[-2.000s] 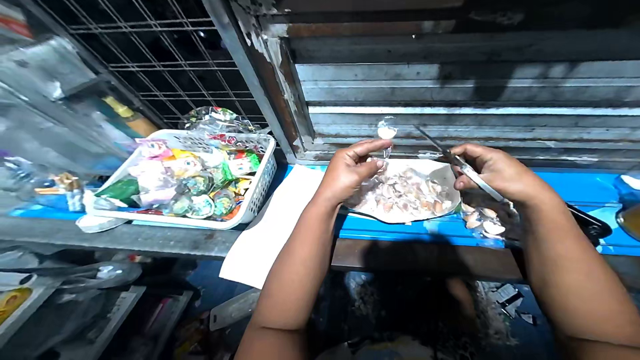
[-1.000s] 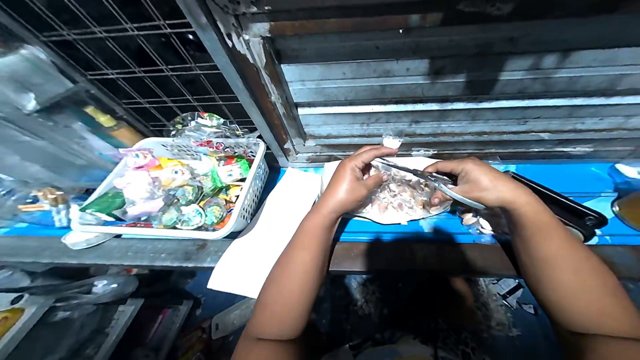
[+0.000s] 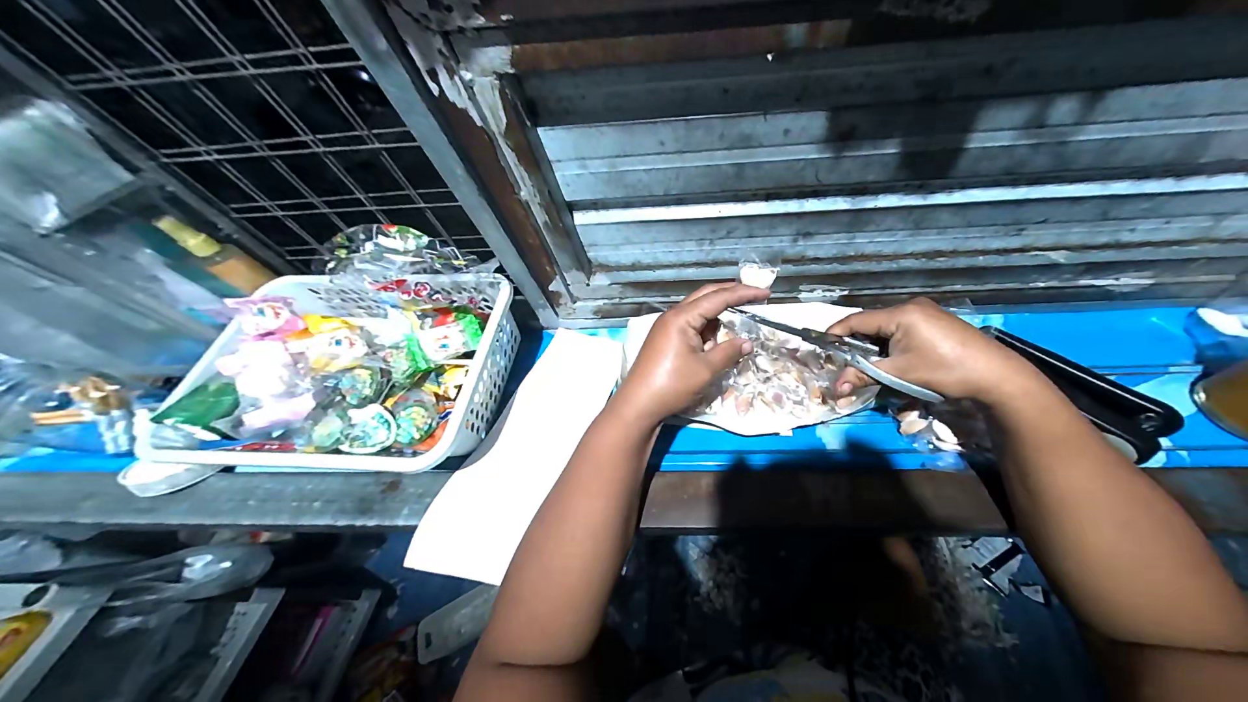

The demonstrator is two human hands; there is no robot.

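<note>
My left hand (image 3: 694, 353) grips a small clear plastic packet (image 3: 758, 274) with a white piece in it, which sticks up above the fingertips. My right hand (image 3: 921, 351) holds a pair of metal scissors (image 3: 814, 336), whose blades point left to the fingers of my left hand. Beneath both hands, a pale sheet or shallow tray (image 3: 648, 336) bears a pile of small clear packets with pinkish-white pieces (image 3: 770, 390), perhaps garlic cloves. More such pieces in clear plastic (image 3: 931, 429) lie on the blue surface below my right hand.
A white plastic basket (image 3: 497, 356) of wrapped goods stands at left, with a white lid (image 3: 168, 476) by its front corner. White paper (image 3: 522, 458) hangs over the ledge. A black case or tray (image 3: 1082, 390) lies at right, near an amber container (image 3: 1224, 398). Corrugated metal (image 3: 780, 166) rises behind.
The scissors have come down from upright and now lie across to my left hand. My two hands are closer together than two seconds ago.
</note>
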